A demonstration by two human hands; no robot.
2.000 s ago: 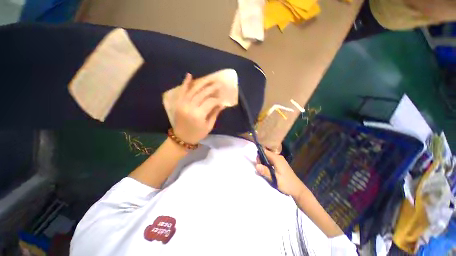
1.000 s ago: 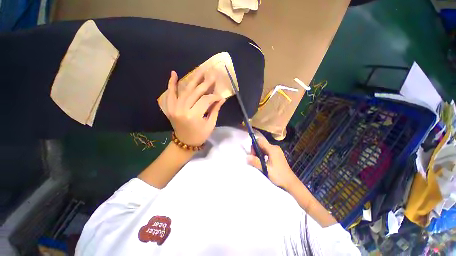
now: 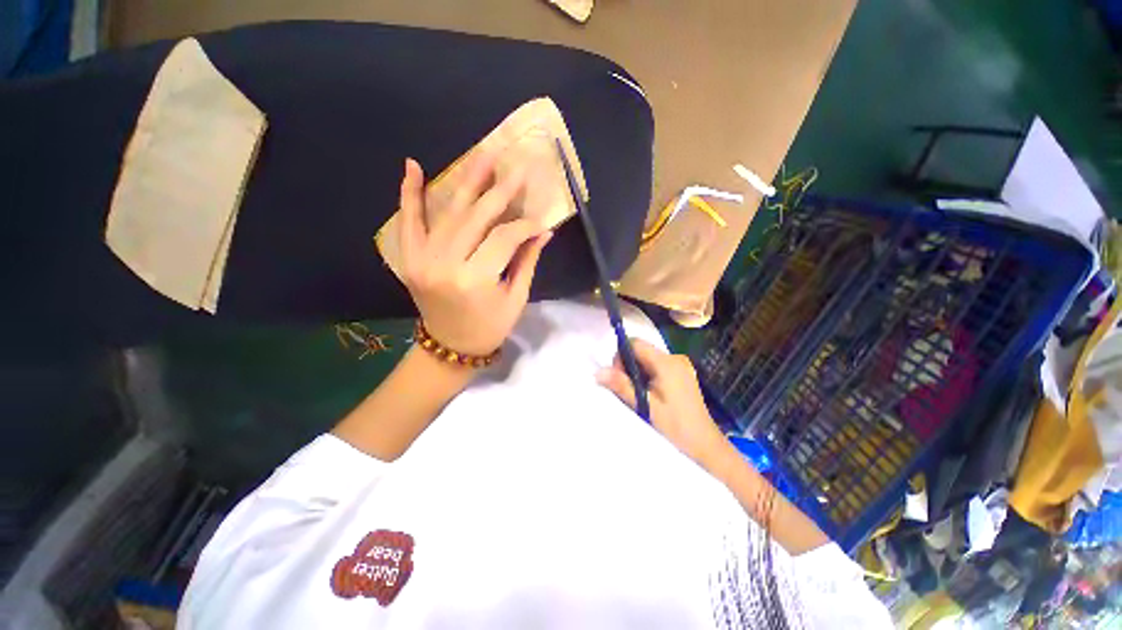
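Note:
A cream sewn piece (image 3: 529,160) with a thin yellow edge lies on the black padded board (image 3: 332,135). My left hand (image 3: 470,265) rests on it, fingers spread, pressing its left and middle part. My right hand (image 3: 658,384) is shut on the handles of dark scissors (image 3: 596,234). The long blades point up and left, and their tip lies over the piece's right end. I cannot tell whether the blades are apart. A small stack of cream pieces (image 3: 185,179) lies on the board at the left.
White and yellow trimmings (image 3: 704,203) lie on the brown table (image 3: 726,74) right of the board. A blue plastic basket (image 3: 1070,265) stands at the right, with fabric scraps (image 3: 1068,443) beyond it. A cream piece (image 3: 573,6) is cut off at the top edge.
The view has shifted, so the yellow pieces at the top are out of the picture. The scissor tip has moved from the piece's right edge to over its right end. Both hands keep their hold.

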